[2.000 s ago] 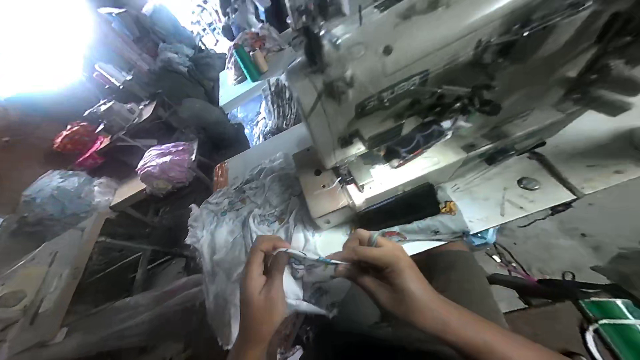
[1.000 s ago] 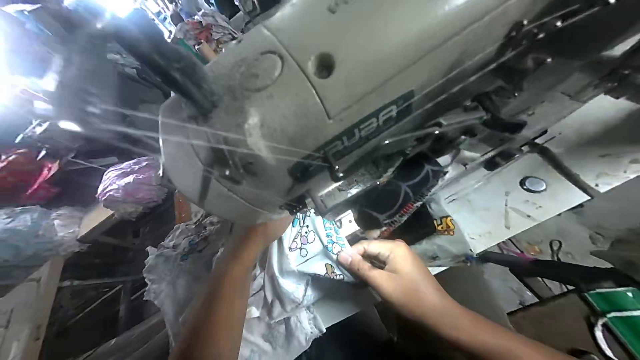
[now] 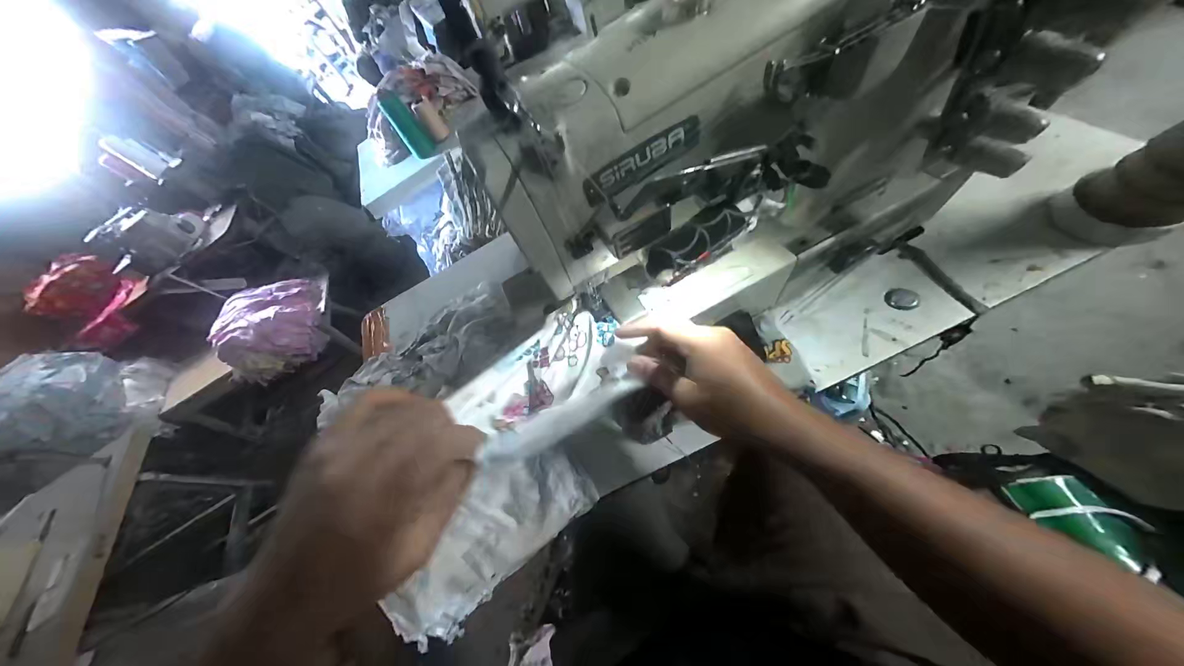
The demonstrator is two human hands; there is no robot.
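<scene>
A Siruba sewing machine (image 3: 638, 120) stands before me, its lamp lit near the needle. White printed fabric (image 3: 546, 375) runs from the needle area toward the lower left. My left hand (image 3: 398, 481), blurred, grips the fabric's near left end. My right hand (image 3: 689, 365) pinches the fabric's edge between thumb and fingers, just right of the presser foot (image 3: 585, 303). A heap of pale fabric (image 3: 490, 546) hangs over the table's edge beneath the held piece, and greyish cloth (image 3: 435, 338) lies behind my left hand.
Green and tan thread spools (image 3: 407, 125) stand at the back. Bundles of pink-purple cloth (image 3: 270, 326) and red cloth (image 3: 79, 287) lie at the left. A wooden-edged table (image 3: 102, 527) is at lower left. A shiny green package (image 3: 1073, 518) rests at lower right.
The printed fabric, by the needle one second ago, now stretches out toward the lower left. My left hand has moved away from the needle toward me. The view has pulled back from the machine.
</scene>
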